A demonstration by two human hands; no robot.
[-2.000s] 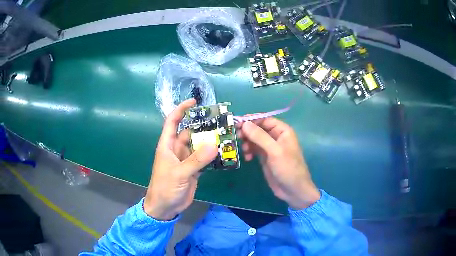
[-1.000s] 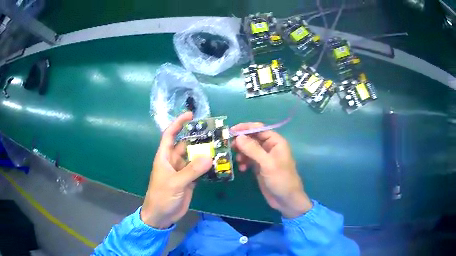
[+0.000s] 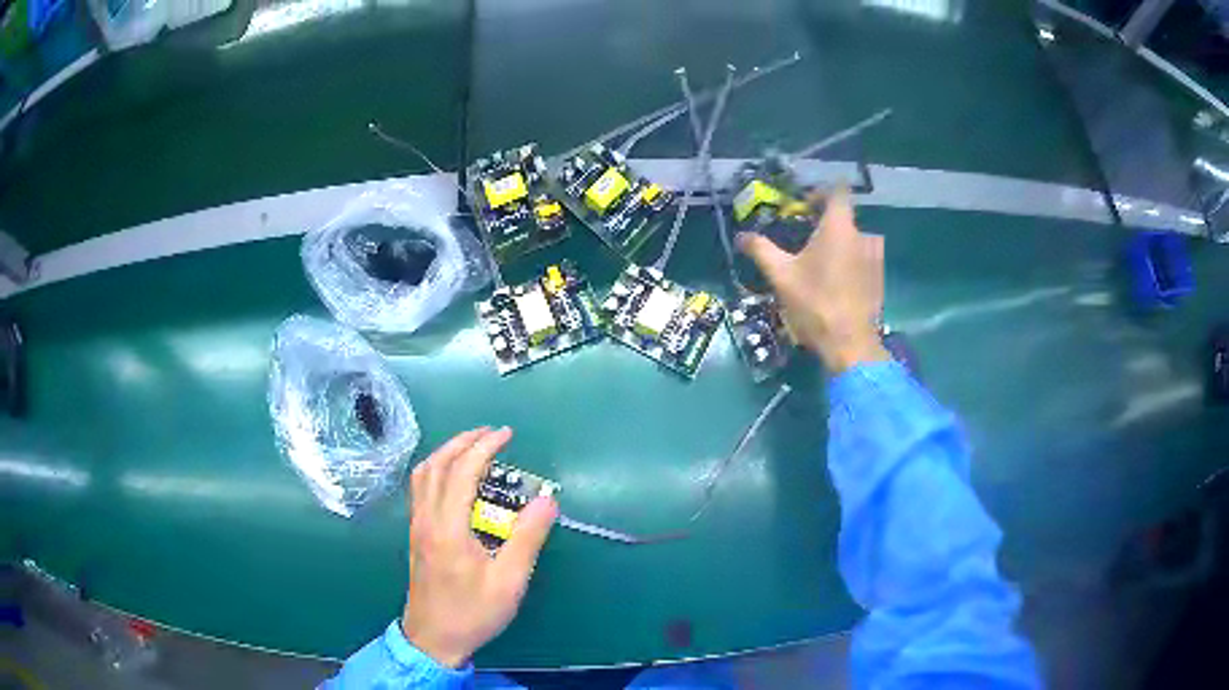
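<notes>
My left hand (image 3: 465, 546) holds a power supply board (image 3: 496, 520) low over the near part of the bench, its fingers and thumb on the board's edges. A thin wire lead (image 3: 600, 531) trails right from that board. My right hand (image 3: 829, 276) is at the far right board (image 3: 770, 202) of the group, fingers around it; it is blurred, and whether the board is lifted cannot be told. Another board (image 3: 758, 337) lies partly behind this hand. Several more boards lie left of it, such as one with a whitish transformer (image 3: 652, 313).
Two clear plastic bags (image 3: 384, 259) with dark contents lie left of the boards. A pale rail (image 3: 263, 220) crosses behind, with wire leads over it. A blue bin (image 3: 1159, 268) stands at the far right. A thin wire-like strip (image 3: 744, 445) lies on the green bench (image 3: 943, 445).
My right hand has let go of the wire lead and moved far and right to the group of boards. My left hand still holds its board. The camera view has shifted to the right.
</notes>
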